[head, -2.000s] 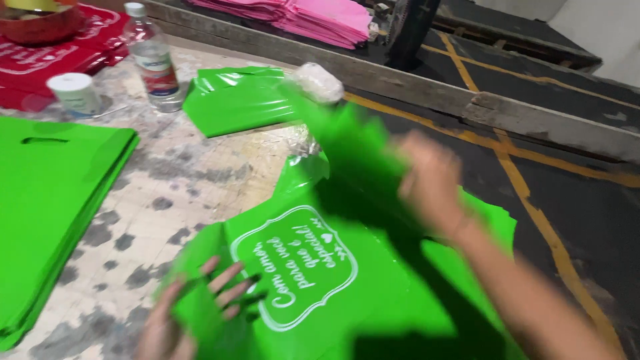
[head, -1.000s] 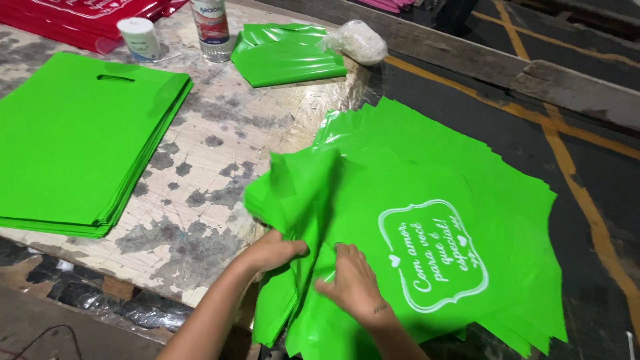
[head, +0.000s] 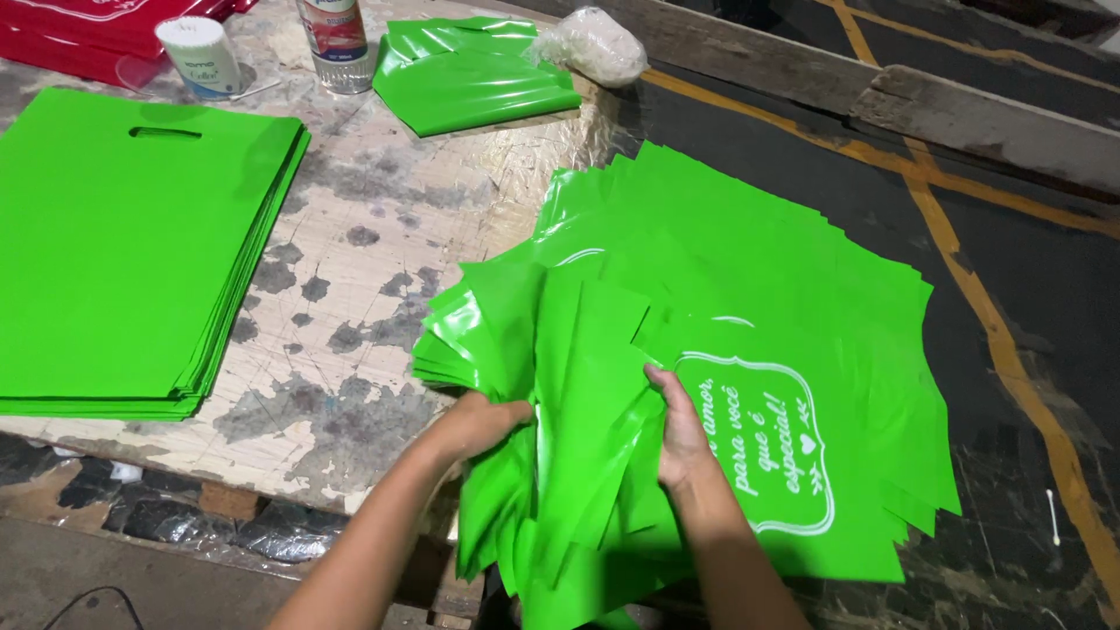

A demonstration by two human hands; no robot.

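Observation:
In the head view, a bunched bundle of green plastic bags (head: 577, 376) lies between my two hands at the lower centre. My left hand (head: 477, 429) grips its left side, the fingers partly hidden in the folds. Against the bundle's right side rests my right hand (head: 682, 429), thumb up and most of its fingers hidden by the plastic. Under and beyond it spreads a fanned pile of green printed bags (head: 752, 227) with white lettering in a frame. A neat stack of green die-cut-handle bags (head: 131, 262) lies at the left.
On the worn table (head: 350, 420) stand a tub of cotton swabs (head: 199, 61) and a clear bottle (head: 337, 52). Folded green plastic (head: 472, 79) and a wrapped white bundle (head: 599, 45) lie at the back, red bags (head: 79, 39) at the far left. One cotton swab (head: 1053, 516) is at the right.
Two seconds ago my right hand was raised, holding green plastic over the pile; it is now low beside the bunched bags. My left hand has closed on their left side.

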